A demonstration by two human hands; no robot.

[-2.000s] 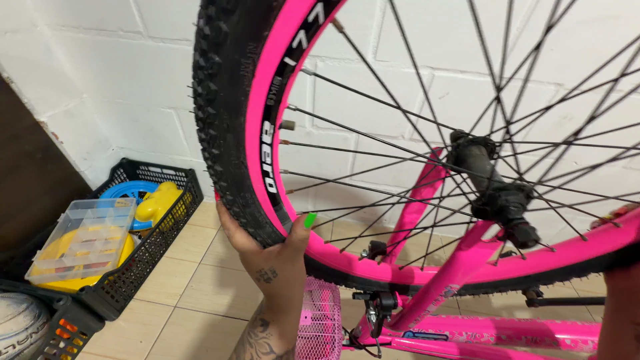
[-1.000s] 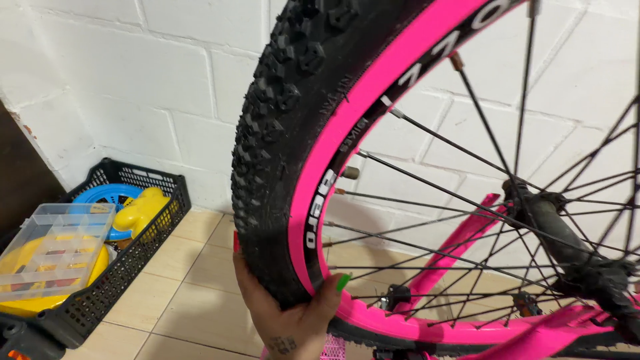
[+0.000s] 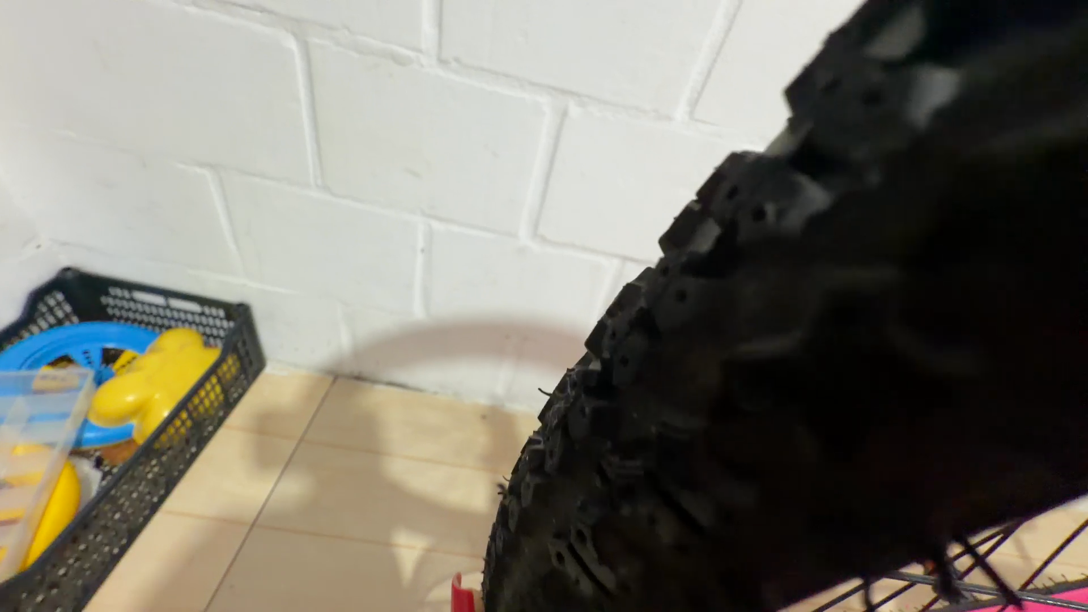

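Note:
The black knobby tyre [image 3: 722, 365] of a bicycle wheel fills the right side of the view, very close and partly blurred. At the bottom edge, a red-nailed fingertip of my left hand [image 3: 463, 593] lies against the outer side of the tyre; the rest of that hand is out of frame. A few dark spokes [image 3: 977, 565] and a bit of pink rim or frame [image 3: 1058, 599] show at the lower right. My right hand is not visible.
A white-painted block wall [image 3: 425, 170] stands behind the tyre. On the tiled floor [image 3: 357, 476] at left sits a black plastic crate [image 3: 161, 489] with a yellow plastic toy [image 3: 157, 382], a blue wheel-shaped item [image 3: 76, 340] and a clear compartment box [image 3: 38, 459].
The tyre has come much closer to the camera and now hides most of the wheel. My left hand, earlier gripping the tyre and rim, has dropped almost wholly out of view.

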